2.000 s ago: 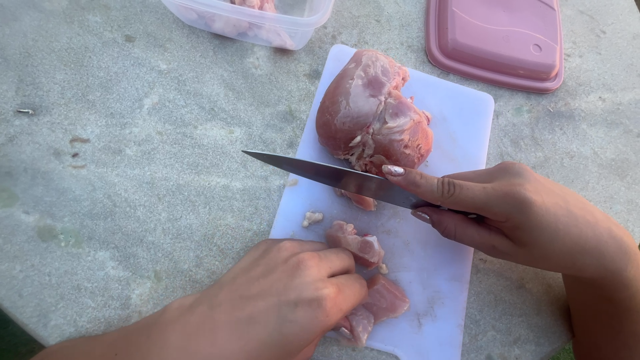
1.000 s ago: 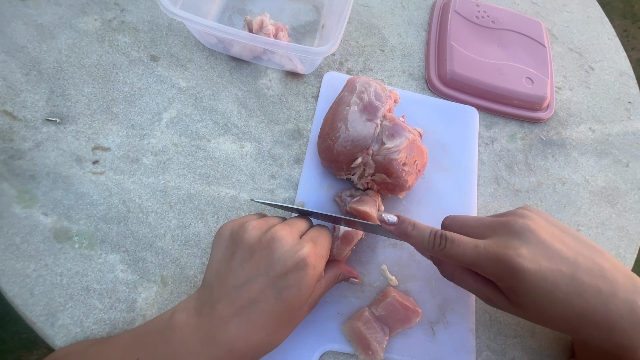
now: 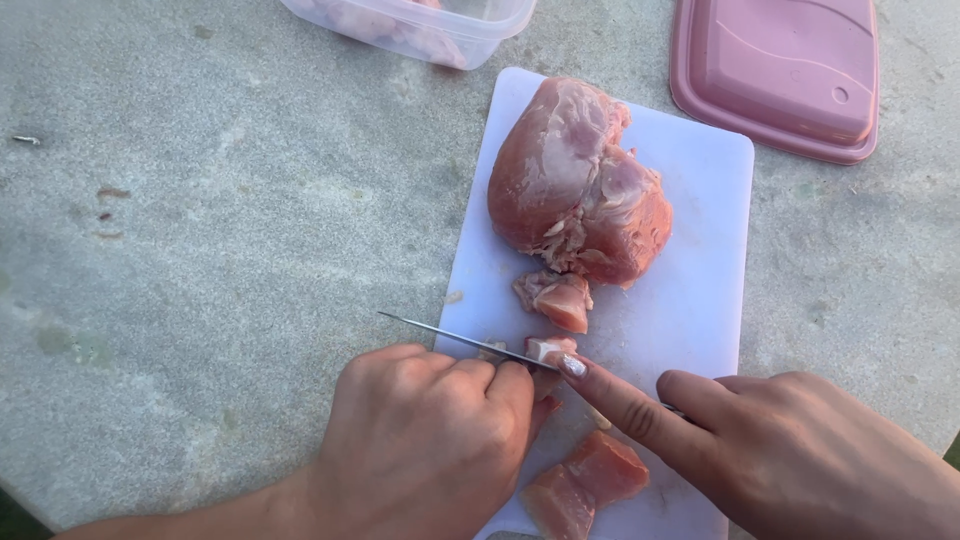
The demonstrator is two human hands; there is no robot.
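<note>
My right hand (image 3: 757, 435) grips a kitchen knife (image 3: 457, 336), its index finger laid along the blade, which points left. Under the blade is a small piece of raw meat (image 3: 551, 349), and my left hand (image 3: 442, 427) holds the near part of it, largely hidden by the fingers. A large piece of raw poultry (image 3: 581, 180) lies on the upper part of the white plastic cutting board (image 3: 697, 292). Just below it rests a small cut chunk (image 3: 559, 298). Nearer to me lie two cut pieces of meat (image 3: 589, 484) beside each other, between my hands.
Past the board's far left corner stands a clear plastic container (image 3: 480, 34) with raw meat in it. A pink plastic lid (image 3: 787, 67) lies at the back right. Everything rests on a mottled grey stone-like table (image 3: 225, 262), whose edge shows at the lower left.
The knife and both hands have moved down the board, away from the large piece. A small chunk now lies apart between that piece and the blade. The view has shifted.
</note>
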